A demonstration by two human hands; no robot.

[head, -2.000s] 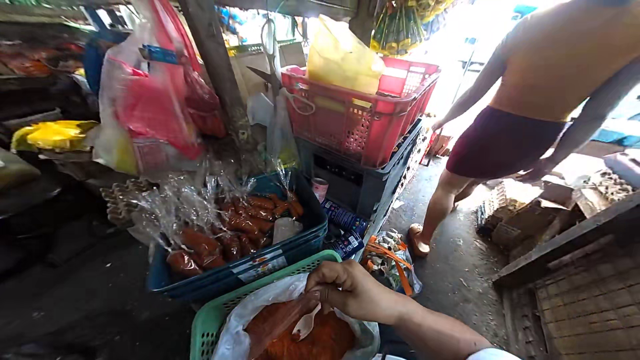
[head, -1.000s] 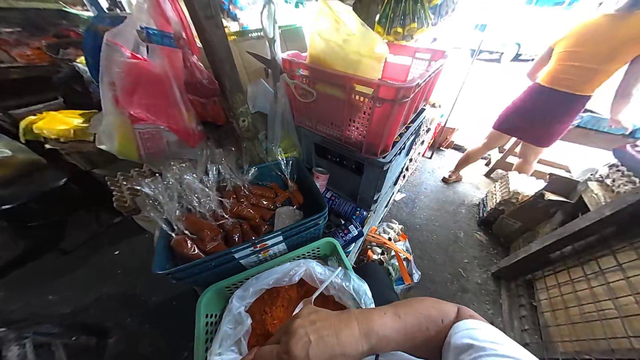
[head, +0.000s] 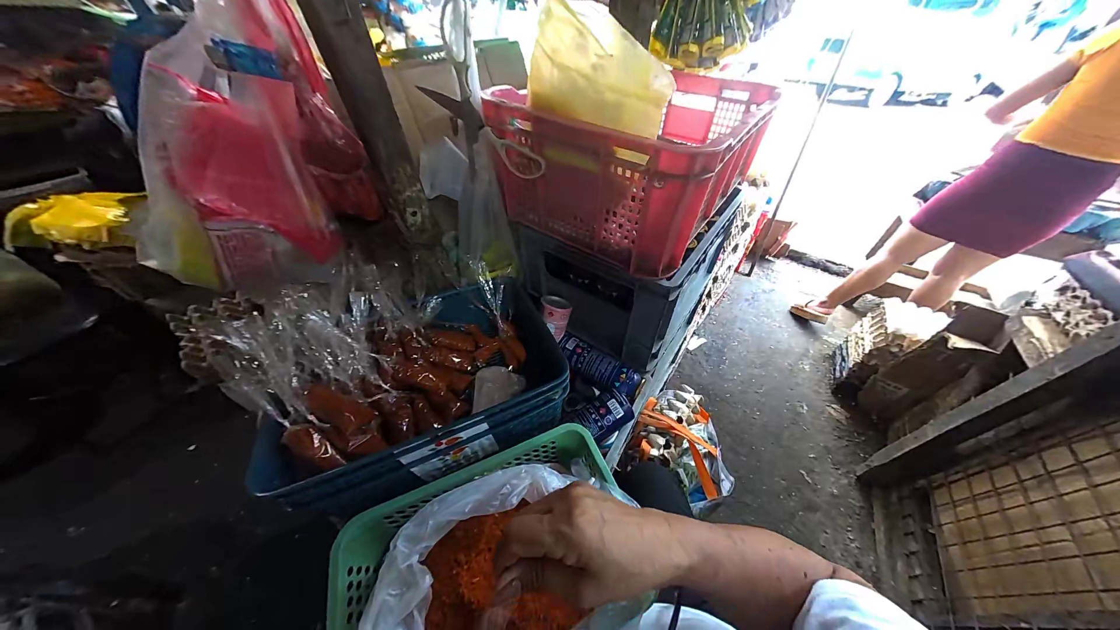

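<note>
My right hand [head: 586, 547] reaches in from the lower right, fingers bent down into an orange-red, crumbly food mass [head: 468, 560]. Something thin and translucent shows by the fingertips, but whether they grip it cannot be told. A white plastic bag [head: 394, 569] holds the mass and lines a green plastic basket [head: 346, 538]. My left hand is out of view. Just behind the basket, a dark blue plastic crate [head: 289, 494] holds several knotted clear bags of reddish-brown filling [head: 346, 411].
A red plastic crate [head: 577, 192] with a yellow bag rests on a dark crate [head: 586, 306]; scissors [head: 468, 114] hang beside it. Blue cans [head: 604, 367] and a bag with orange straps [head: 687, 437] lie near. A person [head: 1006, 192] stands at the right by egg trays [head: 884, 341].
My right hand has lowered from above the green basket into the orange-red mass. The white plastic spoon seen at it two seconds ago no longer shows. The person has moved away to the right.
</note>
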